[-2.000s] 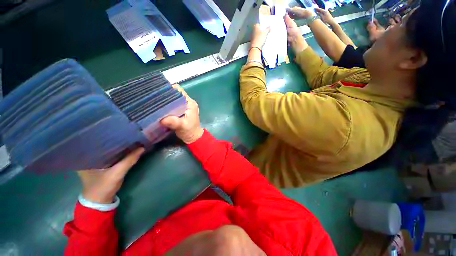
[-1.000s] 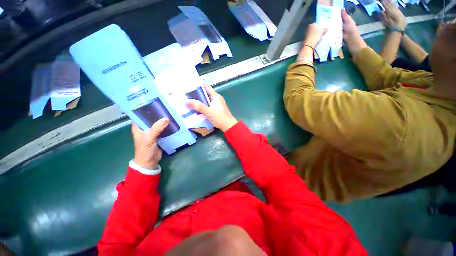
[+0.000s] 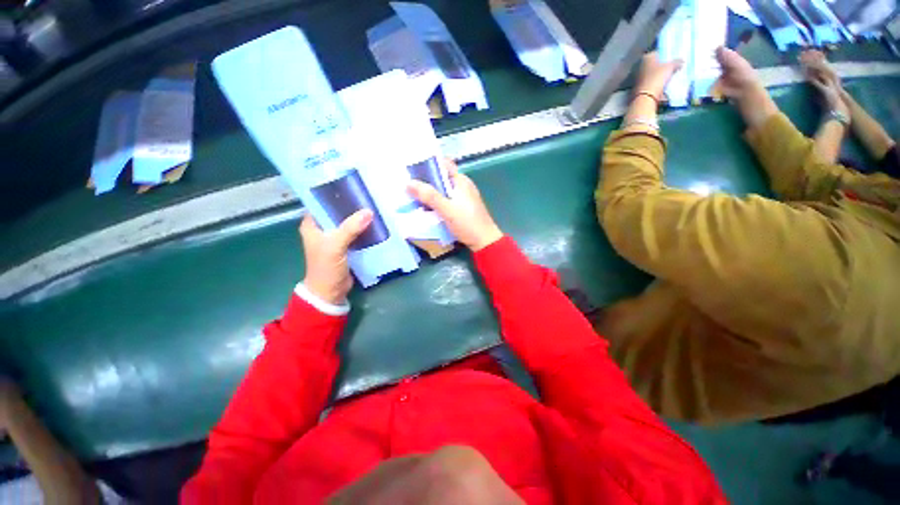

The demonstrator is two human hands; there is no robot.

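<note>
A bundle of flattened window boxes (image 3: 306, 133) is held up over the green-covered bench edge, its printed face towards me. It shows a tall bluish panel beside a shorter white one, each with a dark window near the flap end. My left hand (image 3: 333, 252) grips the tall panel's lower left edge, thumb over its window. My right hand (image 3: 459, 208) grips the shorter panel's lower right edge, thumb on its face. A small brown tab shows below the shorter panel. The layers behind the front face are hidden.
Loose boxes lie on the dark green belt (image 3: 242, 187), one at left (image 3: 148, 128), others beyond the bundle. The pale side rail (image 3: 158, 225) runs across, with a slanting metal post (image 3: 622, 61). A person in a mustard sleeve (image 3: 730, 232) handles boxes at right. Another arm shows at lower left.
From two seconds ago, the bundle has turned from its layered edges to its printed face. Since one second ago the view has shifted, so the scene sits further right; the grip looks unchanged.
</note>
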